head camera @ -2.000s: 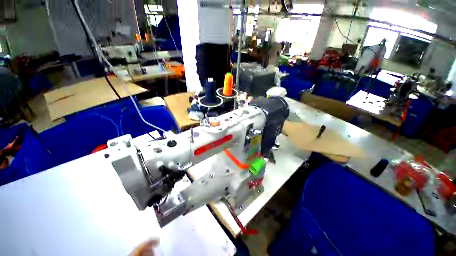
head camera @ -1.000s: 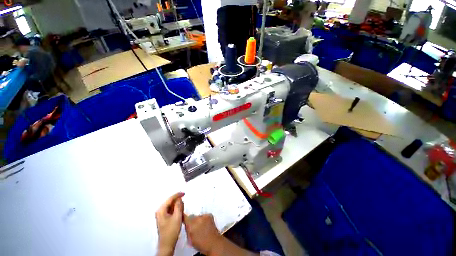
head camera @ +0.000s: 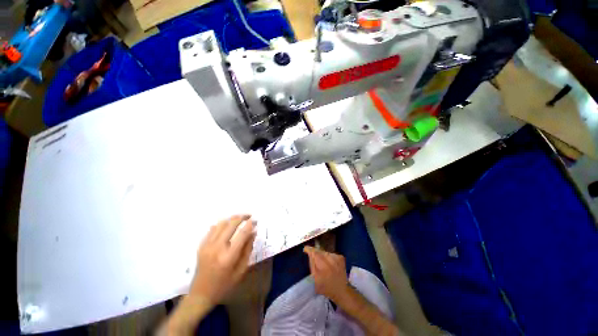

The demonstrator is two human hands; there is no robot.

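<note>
My left hand (head camera: 226, 254) lies on the white table (head camera: 144, 190) near its front edge, fingers slightly bent, with nothing visible in it. My right hand (head camera: 328, 270) is just off the front edge over my lap, fingers curled; whether it holds something small is too blurred to tell. The pale grey sewing machine (head camera: 354, 79) stands behind my hands, its narrow arm (head camera: 315, 147) pointing left. No fabric shows under the needle area. Thin dark marks or thread bits lie on the table right of my left hand.
A large blue bin (head camera: 498, 243) stands at the right. Another blue bin (head camera: 98, 79) with reddish items is at the back left. A cardboard sheet (head camera: 544, 105) with a small dark item (head camera: 558, 95) lies at the back right. A red strip (head camera: 362, 190) hangs by the machine.
My view has tipped down and closer. My hands, together over the table a second ago, are now apart: the left on the table, the right off its front edge.
</note>
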